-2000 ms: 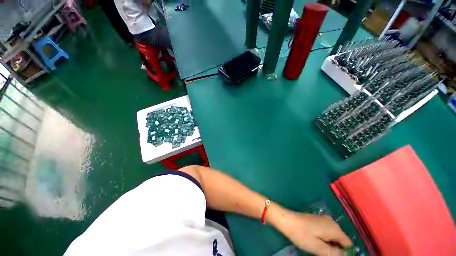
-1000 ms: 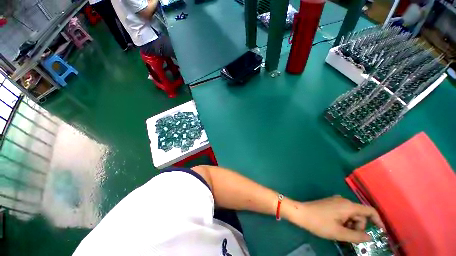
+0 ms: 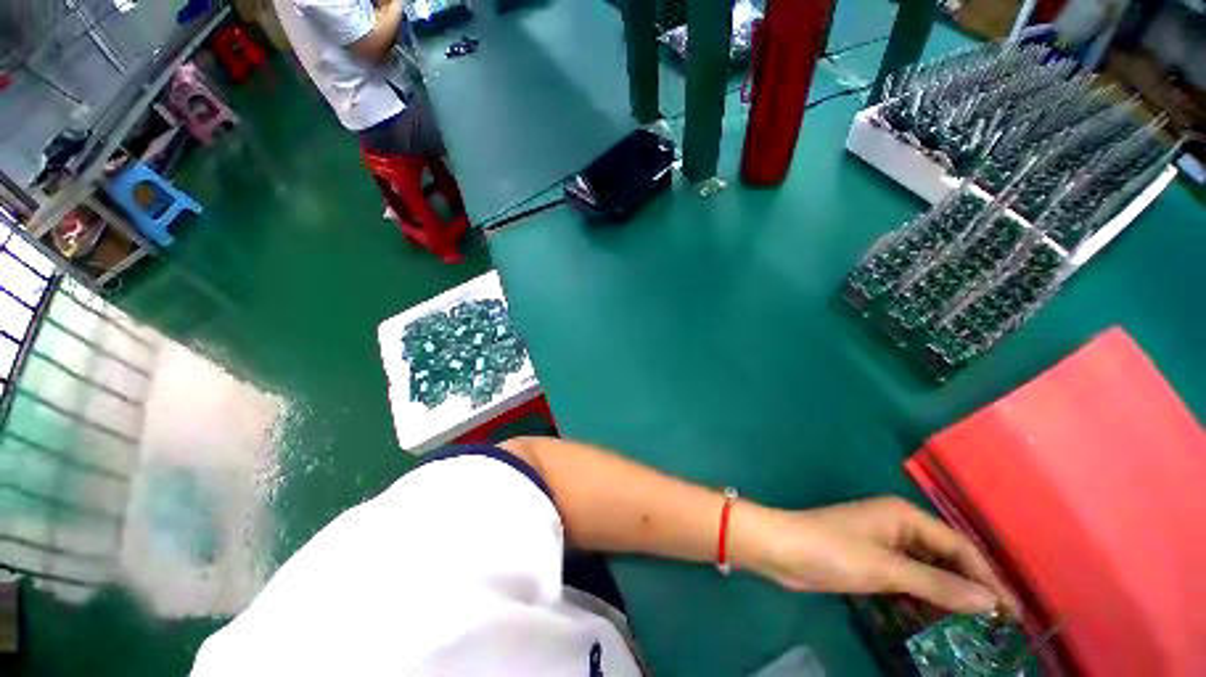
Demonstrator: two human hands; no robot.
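My left hand (image 3: 880, 553) reaches in from the left at the lower right, with a red cord on the wrist. Its thumb and fingertips meet at the top edge of a green circuit board panel (image 3: 972, 645), which is cut off by the bottom edge of the picture. Thin wires stick out from the panel's right side. A dark strip lies under the hand, too hidden to tell. The red stack (image 3: 1078, 496) stands just right of the hand. My right hand is out of the picture.
A white tray with rows of boards and coils (image 3: 913, 161) stands at the back right. A black pouch (image 3: 622, 175) and a red cylinder (image 3: 786, 99) are at the far side. A white box of small boards (image 3: 423, 430) sits on a red stool at the left. A person sits beyond.
My left hand has moved right onto the panel since the first frame. Since the second, its fingers have drawn together at the panel's edge. The view has shifted slightly.
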